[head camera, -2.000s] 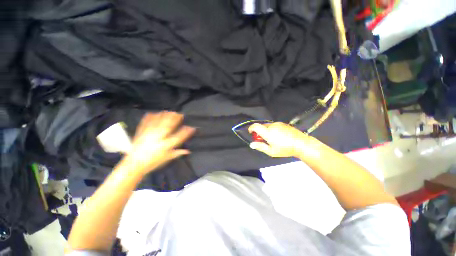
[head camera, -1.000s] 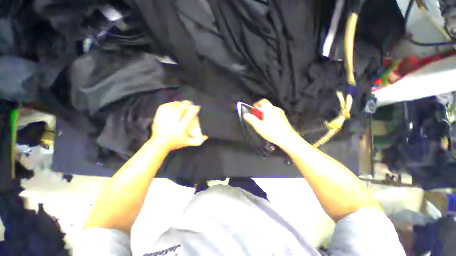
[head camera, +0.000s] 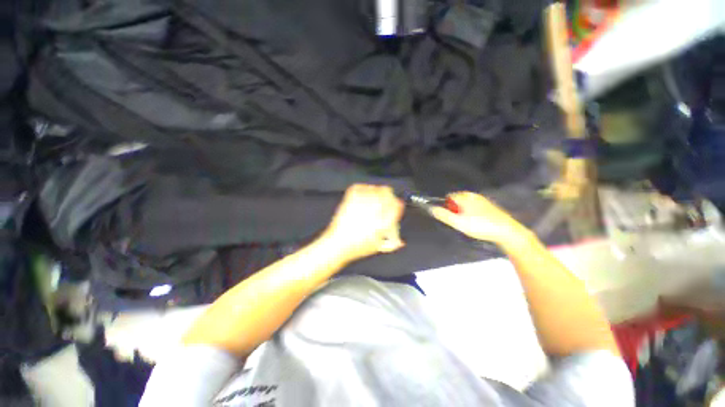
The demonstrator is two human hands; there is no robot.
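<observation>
A dark garment [head camera: 238, 215] lies spread across the ironing table, its long flat panel running left to right in front of me. My left hand [head camera: 370, 220] rests at this panel with curled fingers; whether cloth is pinched in them is hidden. My right hand [head camera: 479, 218] is closed on the red handle of the small steam iron [head camera: 424, 199]. The iron is blurred and points left, its front end close to my left fingers. I cannot tell whether its sole touches the cloth.
A large dark garment pile [head camera: 302, 79] fills the back. A shiny metal piece [head camera: 387, 17] lies at its top. The tan steam hose [head camera: 566, 87] hangs at the right. A small white patch [head camera: 160, 290] shows at the left near edge. Red and white items stand farther right.
Since one second ago, my left hand has moved right, close to the iron. The iron now points left instead of up and left. The view has shifted, and the dark cloth lies flatter.
</observation>
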